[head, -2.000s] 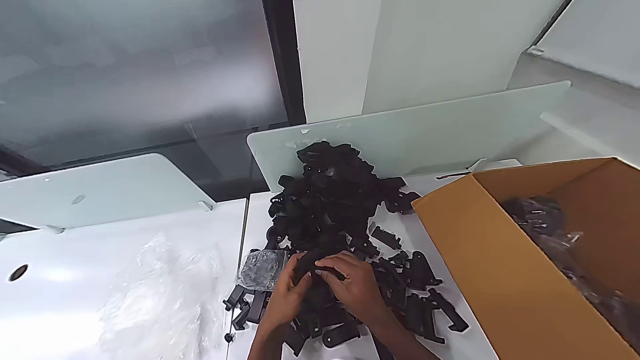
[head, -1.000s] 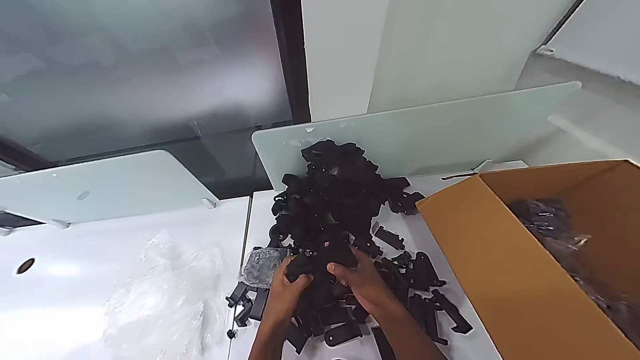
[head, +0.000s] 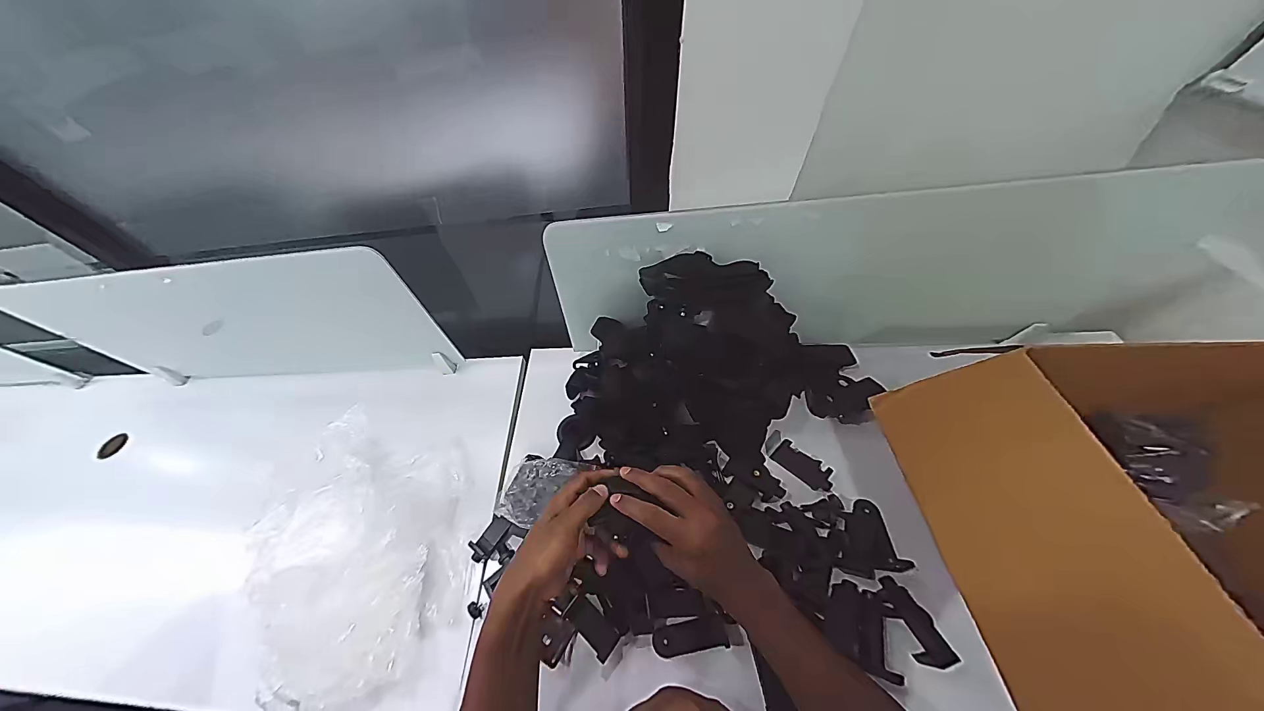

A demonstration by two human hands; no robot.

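My left hand (head: 568,533) and my right hand (head: 686,523) meet at the near side of a tall heap of black plastic parts (head: 701,365). Between them they grip a dark part (head: 622,489), mostly covered by my fingers, so its shape cannot be told. Just left of my left hand lies a clear plastic bag (head: 538,489) with something greyish in it. More loose black parts (head: 691,637) lie below my hands, and others (head: 869,538) are scattered to the right of my right hand.
An open cardboard box (head: 978,513) with plastic-wrapped dark items (head: 1155,459) stands at the right. Crumpled clear plastic wrap (head: 346,583) lies on the white table at the left. A frosted divider panel (head: 938,262) rises behind the heap. The table has a seam and a round hole.
My hands have drawn closer together, with the fingers now meeting over the dark part. One second ago they were spread on either side of black parts.
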